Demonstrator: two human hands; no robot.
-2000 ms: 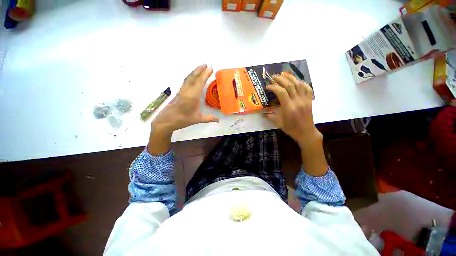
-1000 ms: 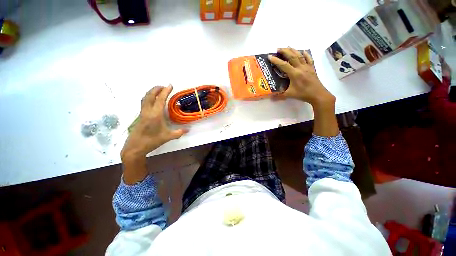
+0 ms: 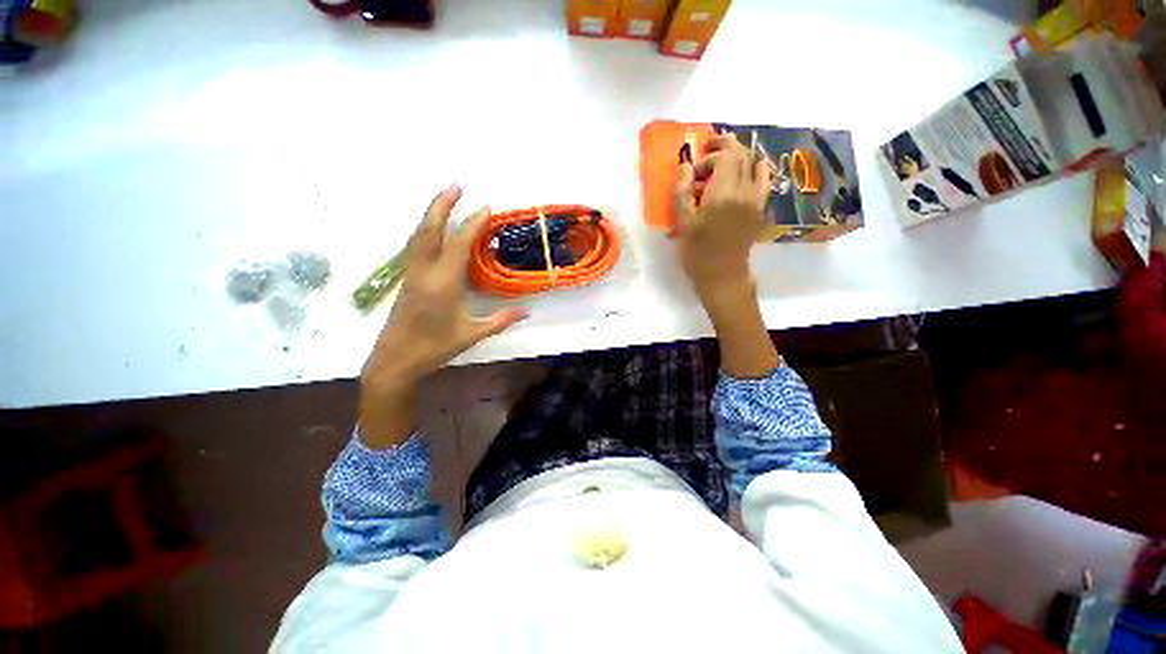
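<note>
An orange coil (image 3: 595, 249) with black fittings and a pale band across it lies on the white table, with clear film around it. My left hand (image 3: 441, 288) is at the coil's left end, thumb and fingers apart; whether it touches the coil is unclear. An orange and dark grey retail carton (image 3: 831, 192) lies to the right of the coil. My right hand (image 3: 722, 211) is over the carton's left part, by its orange end flap (image 3: 659, 173), fingers bent onto it; a firm grip cannot be made out.
A slim yellow-green tool (image 3: 379, 282) and round clear seals (image 3: 284, 279) lie left. Orange cartons (image 3: 637, 18) stand at the back. A larger open display carton (image 3: 991, 147) and a small orange carton (image 3: 1125, 215) are right. A red sleeve (image 3: 1142, 307) shows at the right edge.
The carton, first over the coil, has moved right and uncovered it. Since one second ago, my right hand has shifted from the carton's right part to its left part, by the orange flap.
</note>
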